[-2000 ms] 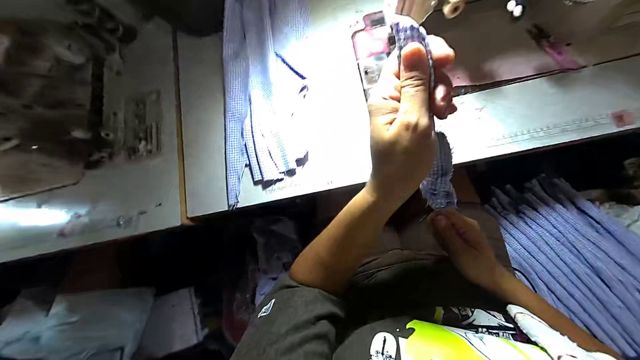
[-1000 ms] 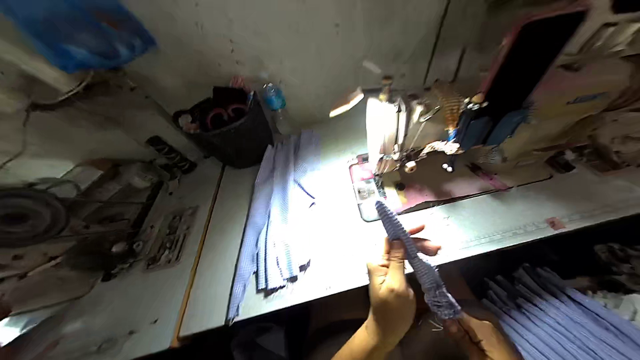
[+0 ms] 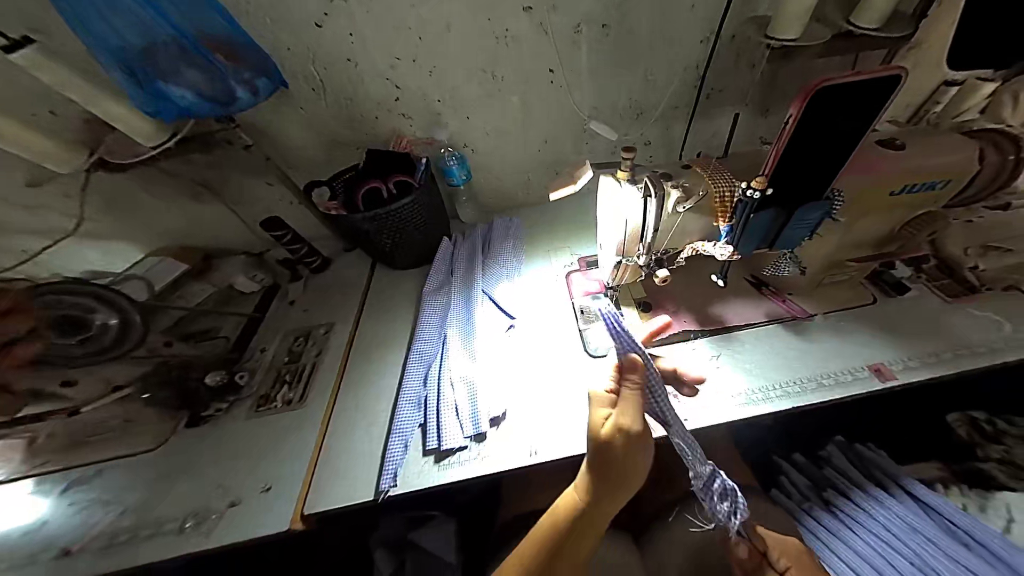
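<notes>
A narrow blue-and-white checked fabric strip [image 3: 668,416] runs slantwise from near the needle of a JUKI sewing machine [image 3: 628,232] down to the lower right. My left hand [image 3: 624,416] grips it near its upper part, thumb on top, other fingers spread beyond it. At the bunched, frayed lower end, my right hand [image 3: 768,552] pinches the fabric; the frame's bottom edge cuts this hand off. More checked strips [image 3: 460,344] lie side by side on the white table left of the needle. Many blue strips [image 3: 888,504] hang or lie below the table edge at the right.
A black woven basket [image 3: 396,224] and a plastic bottle [image 3: 456,180] stand by the wall. A phone [image 3: 832,136] is propped before the machine. Pink-handled thread snips [image 3: 776,298] lie on the machine bed. Another machine sits at the left, and a blue plastic bag [image 3: 176,60] hangs above.
My left hand has come down from its raised position, where it held the strip up two seconds ago. The strip now slants with its upper end near the needle. The view has shifted to show the wall.
</notes>
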